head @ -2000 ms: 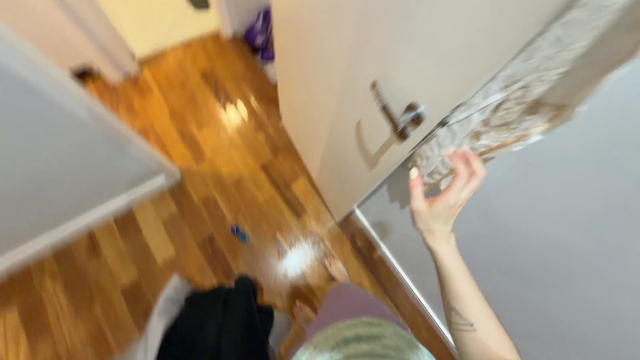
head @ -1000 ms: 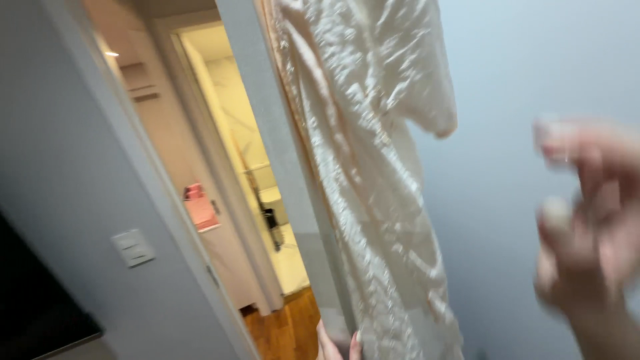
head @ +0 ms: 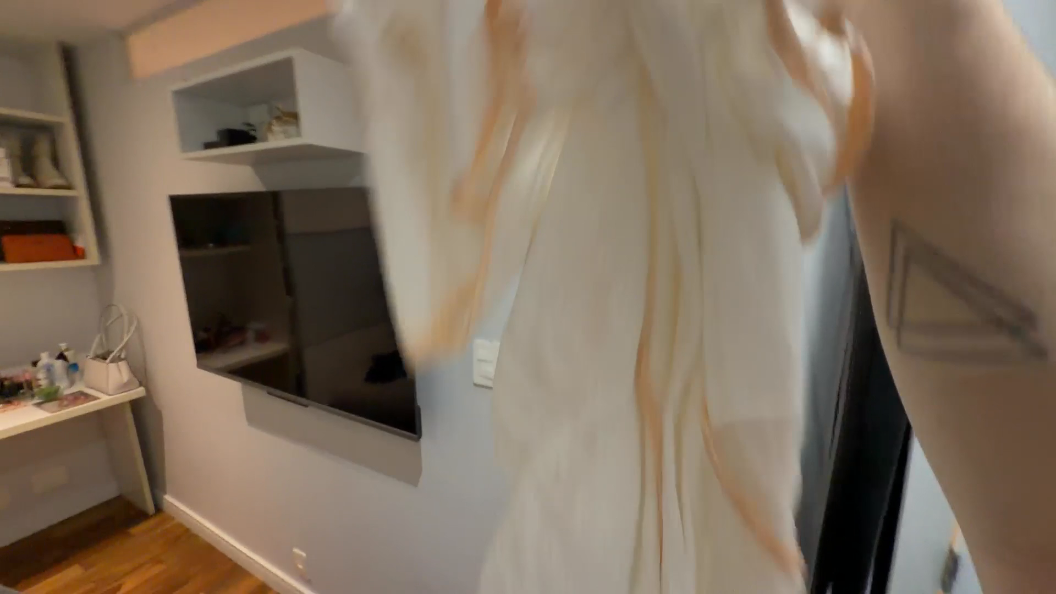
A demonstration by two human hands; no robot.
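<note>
A long cream satin robe with peach trim (head: 594, 330) hangs down close in front of me, blurred by motion, with its sleeves at either side. Along the right edge rises a bare forearm (head: 957, 272) bearing a triangular line tattoo; it is my right arm. The hand at its end lies above the frame, so its grip on the robe is hidden. My left hand is out of view.
A flat television (head: 305, 305) is on the wall at left, below a white box shelf (head: 247, 107). A white desk (head: 74, 412) at far left bears a handbag (head: 111, 371) and bottles. Behind the robe is a light switch (head: 485, 363).
The robe, beside the door edge a second ago, now hangs across the middle of my view. My view has swung to the television wall. My left hand, low in the frame before, has left it.
</note>
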